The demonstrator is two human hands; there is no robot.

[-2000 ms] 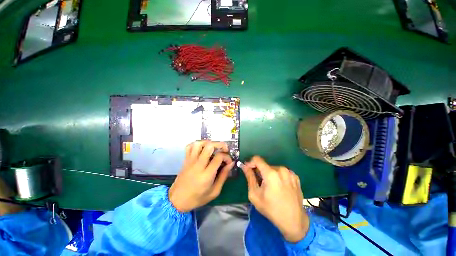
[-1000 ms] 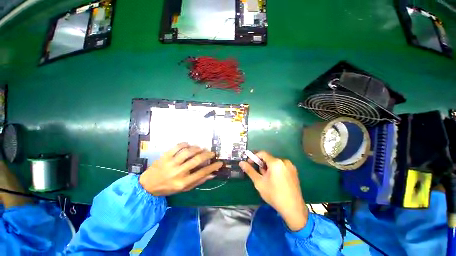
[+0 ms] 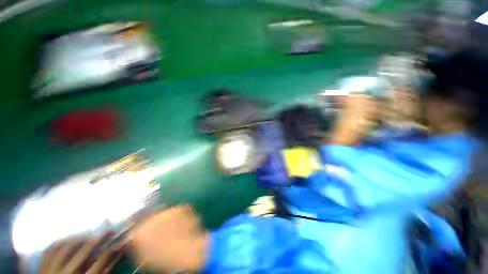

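The whole view is strongly blurred. The opened tablet (image 3: pixel 80 200) lies on the green bench at the lower left, its panel glaring white. My left hand (image 3: pixel 80 257) is at the tablet's near edge, cut off by the bottom of the picture; its fingers are spread, and what they touch is unclear. My right hand (image 3: pixel 168 238) is at the tablet's near right corner; its fingertips are blurred and I cannot tell whether it holds anything. The red heap of wired components (image 3: pixel 87 126) lies beyond the tablet.
Another tablet (image 3: pixel 99 59) lies at the upper left, and a small blurred one (image 3: pixel 302 37) further back. The fume fan (image 3: pixel 230 112), tape roll (image 3: pixel 235 153), blue station (image 3: pixel 273 155) and yellow-based holder (image 3: pixel 302 161) stand right of my hand. A neighbouring person's sleeve (image 3: pixel 390 166) is at the right.
The view has swung right, so the tablet, red heap and my hands sit further left and the neighbouring person shows. The white piece at my right fingertips can no longer be made out.
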